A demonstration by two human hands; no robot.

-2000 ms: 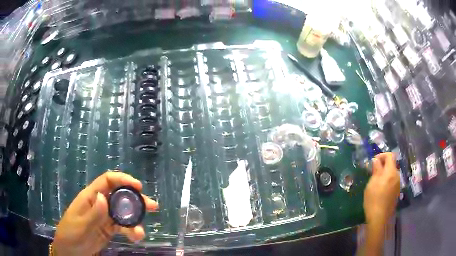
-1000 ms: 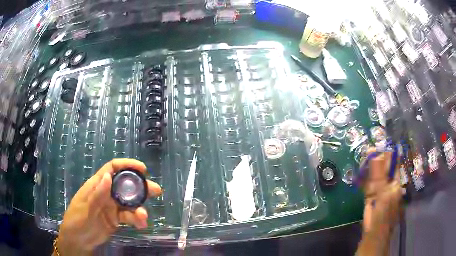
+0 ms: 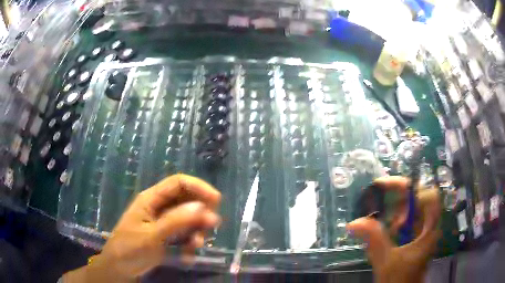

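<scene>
My left hand point(image 3: 160, 226) is over the clear tray's front left part, fingers curled and blurred. No unit clearly shows in it; the inside of the hand is hidden. My right hand point(image 3: 401, 226) is at the tray's front right corner, with blue-handled cutters point(image 3: 410, 213) across its palm, jaws pointing away. A blurred black round unit point(image 3: 370, 202) is between its thumb and fingers. The ribbed clear tray point(image 3: 271, 149) holds a row of black units point(image 3: 216, 119). Silver tweezers point(image 3: 249, 207) and a white slip point(image 3: 303, 215) lie on it.
Loose black units with pale centres point(image 3: 72, 98) lie left of the tray. Clear round parts point(image 3: 383, 146) are heaped at its right. A pale bottle point(image 3: 389, 63), a dark pen-like tool point(image 3: 385, 102) and a white object point(image 3: 407, 99) are at the far right. Stacked trays point(image 3: 470, 143) stand around.
The view has shifted, moving the tray rightward in the picture. The unit seen earlier in my left hand no longer shows there; that hand's fingers have curled. My right hand has moved inward and holds a black unit.
</scene>
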